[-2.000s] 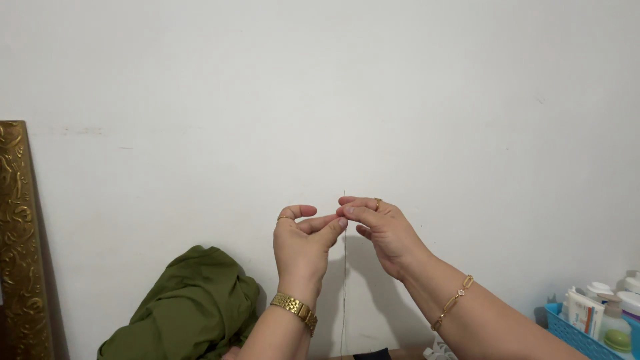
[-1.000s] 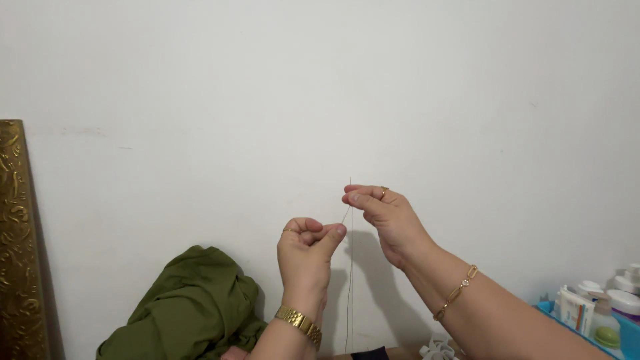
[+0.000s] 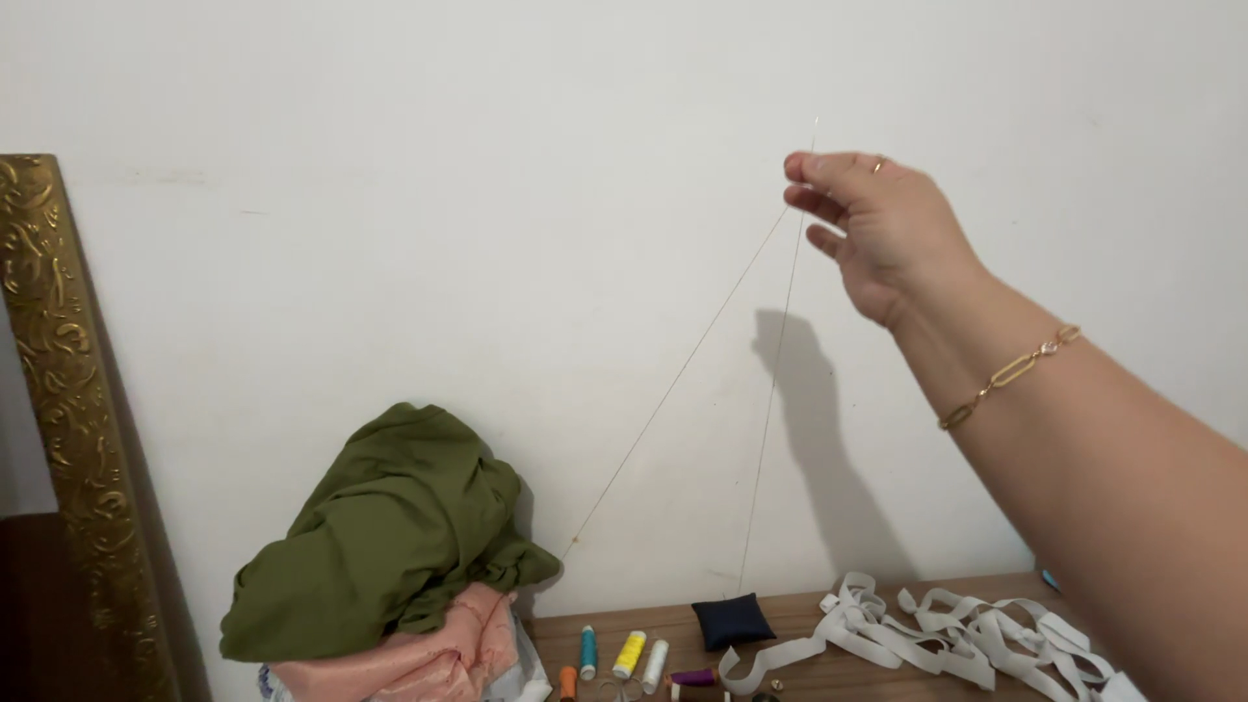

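Observation:
My right hand [image 3: 877,219], with a ring and a gold chain bracelet, is raised before the white wall and pinches a thin sewing needle [image 3: 815,135] that points up between thumb and fingertips. Two lengths of thin thread [image 3: 680,369] run down from these fingers: one slants left toward the green cloth, the other drops near a dark blue pincushion [image 3: 733,621] on the wooden tabletop. My left hand is out of view. Below stand spools of thread in teal [image 3: 588,653], yellow [image 3: 630,654] and white [image 3: 655,667].
A heap of green cloth [image 3: 390,526] lies on folded pink fabric [image 3: 400,666] at the left. White elastic band [image 3: 946,634] is tangled on the wooden tabletop [image 3: 809,609] at the right. An ornate gold frame [image 3: 63,390] leans at the far left.
My left hand has gone out of view, away from the thread. My right hand has moved up and right with the needle. The view has tilted down, showing the spools and tabletop.

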